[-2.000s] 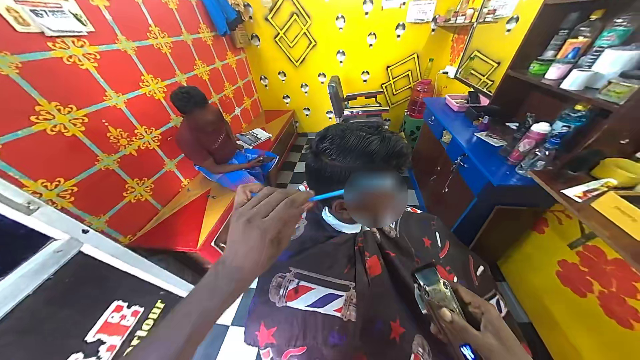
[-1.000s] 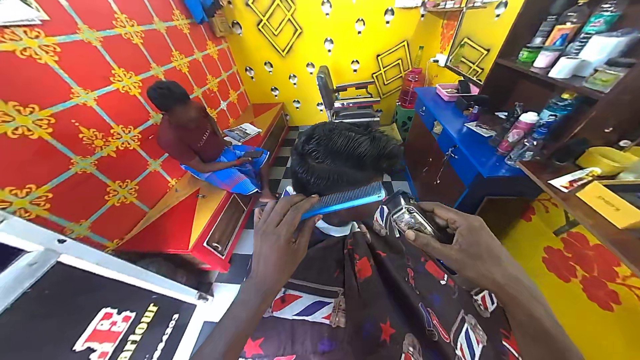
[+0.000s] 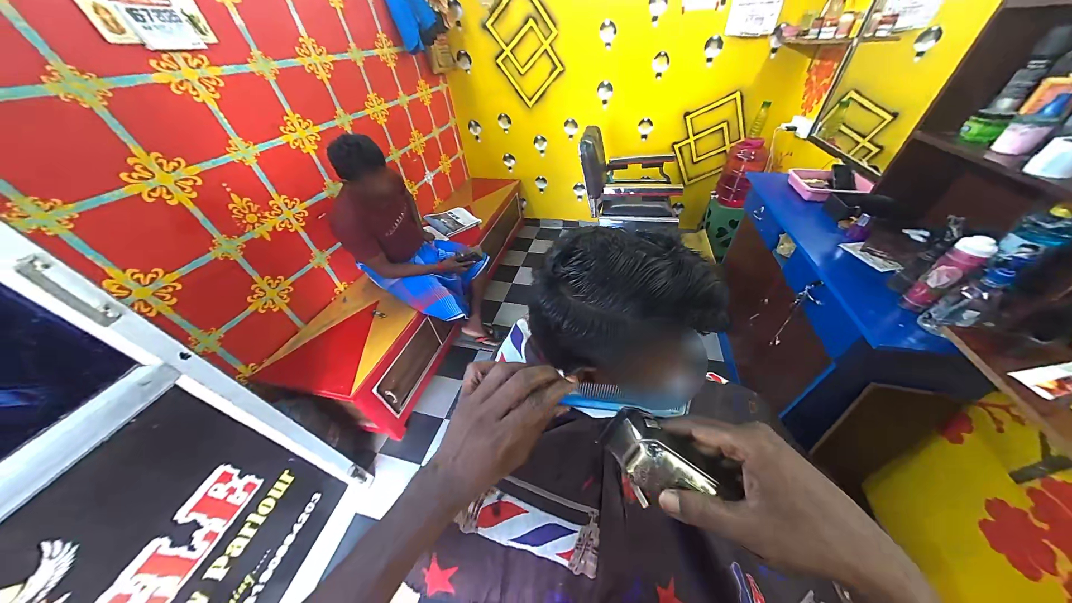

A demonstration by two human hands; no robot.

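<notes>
A seated person with dark hair [image 3: 628, 285] wears a dark barber cape [image 3: 569, 469] printed with barber poles and stars. My left hand [image 3: 515, 410] holds one end of a blue comb [image 3: 624, 402], its teeth up, low against the head beside the ear. In my right hand [image 3: 754, 477] is a metallic hair clipper [image 3: 662, 461], its blade end just under the comb. Whether clipper and comb touch, I cannot tell.
Another person [image 3: 389, 226] sits on the red and yellow bench [image 3: 368, 360] at the left. A blue counter [image 3: 825, 268] with bottles stands at the right. A barber chair [image 3: 628, 180] is at the back, and a framed glass door [image 3: 193, 377] stands at the near left.
Two seconds ago the clipper was low over the cape, away from the comb; it was lifted to the comb by one second ago. The comb has shifted from the hair's lower edge to below the ear.
</notes>
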